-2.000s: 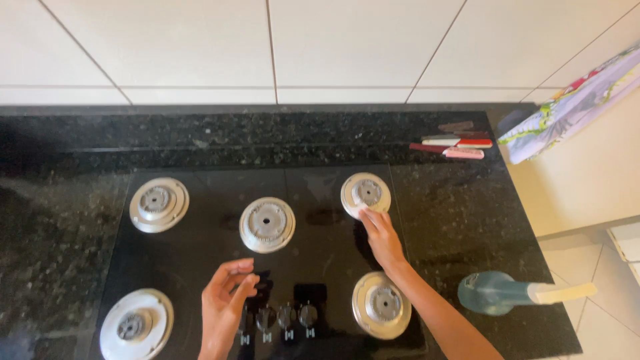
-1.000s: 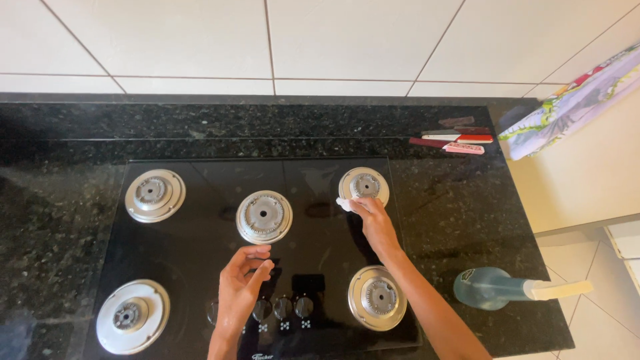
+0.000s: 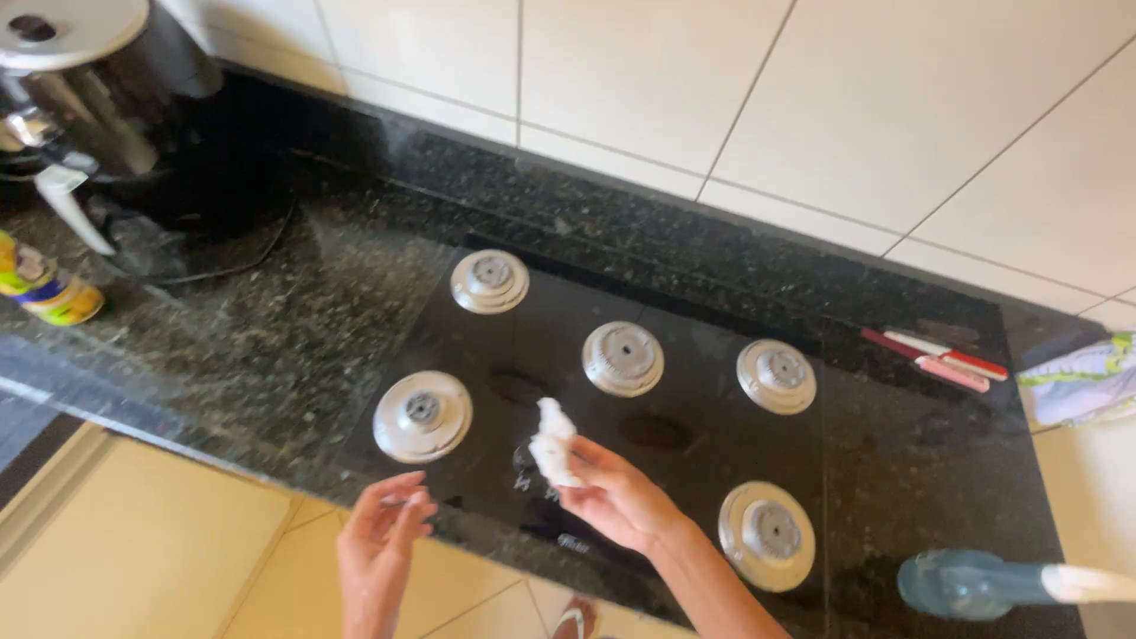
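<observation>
A crumpled white wipe or paper (image 3: 554,444) is pinched in my right hand (image 3: 621,497), above the front part of the black glass gas cooktop (image 3: 683,461), near its knobs. My left hand (image 3: 386,532) holds nothing, its fingers curled apart, at the counter's front edge below the front left burner (image 3: 423,416). Grate-less metal burners stand on the glass: back left (image 3: 490,281), centre (image 3: 623,358), back right (image 3: 777,376) and front right (image 3: 767,536).
Knives (image 3: 954,364) lie at the back right of the granite counter. A blue spray bottle (image 3: 967,584) lies at the front right, a patterned cloth (image 3: 1078,382) beyond. At left are a black appliance (image 3: 115,106), its cord and a yellow container (image 3: 53,284).
My right hand has moved from the back right burner to the front of the cooktop, with the white wipe now plainly showing. The view has swung left, bringing in the appliance and yellow container.
</observation>
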